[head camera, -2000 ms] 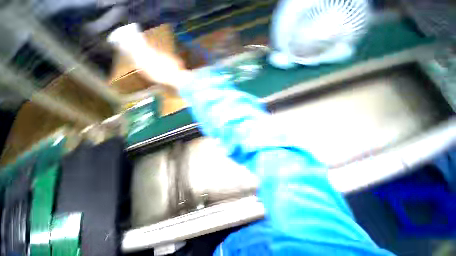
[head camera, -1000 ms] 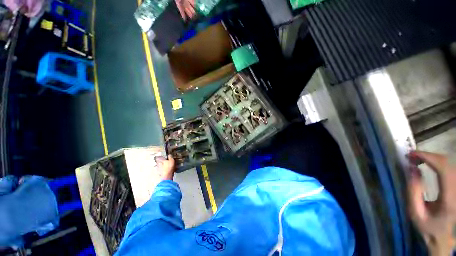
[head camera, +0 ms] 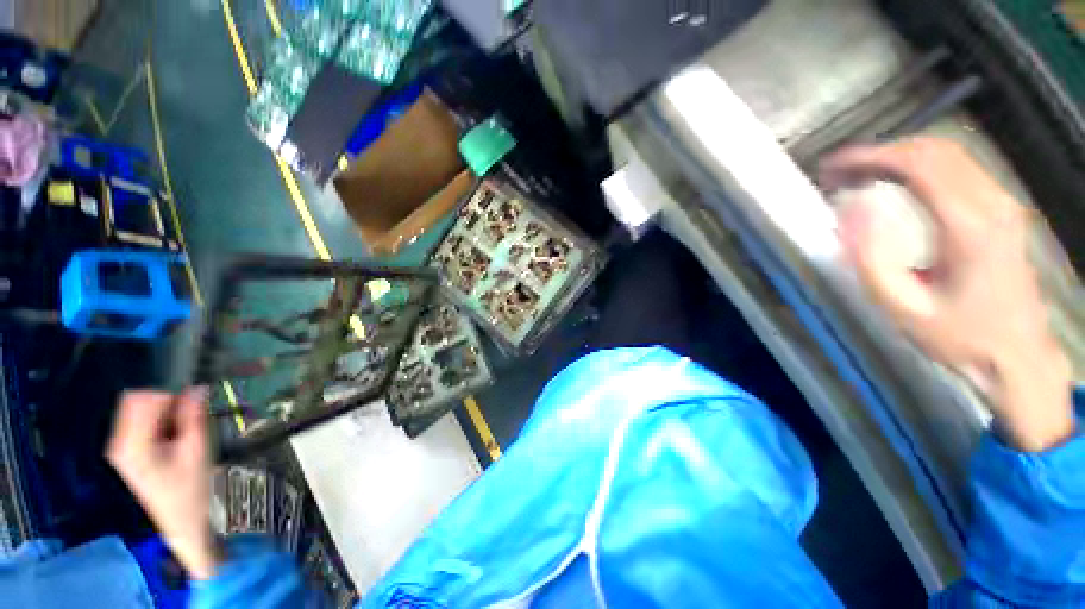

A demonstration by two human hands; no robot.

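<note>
My left hand (head camera: 161,458) grips the left edge of an empty carrier frame (head camera: 315,345), dark-rimmed with see-through openings, held up and tilted at the left. My right hand (head camera: 952,262) is blurred over the conveyor rail at the right, thumb and fingers curved apart; I see nothing in it. A stack of empty pallets (head camera: 518,264), grey-green with brownish cut-outs, lies low in the middle. Another pallet (head camera: 440,371) lies beside it, partly behind the held frame.
Silver conveyor rail (head camera: 750,149) runs down the right side; a black sheet (head camera: 643,36) lies at its top. Ahead are an open cardboard box (head camera: 411,173), a green square piece (head camera: 487,146) and clear-green packaging (head camera: 345,54). A blue stool (head camera: 125,292) and a person's blue sleeve (head camera: 71,577) are at left.
My left hand has moved left from the lower pallet and now holds a carrier frame up. My right hand is higher in view over the rail. The view has shifted.
</note>
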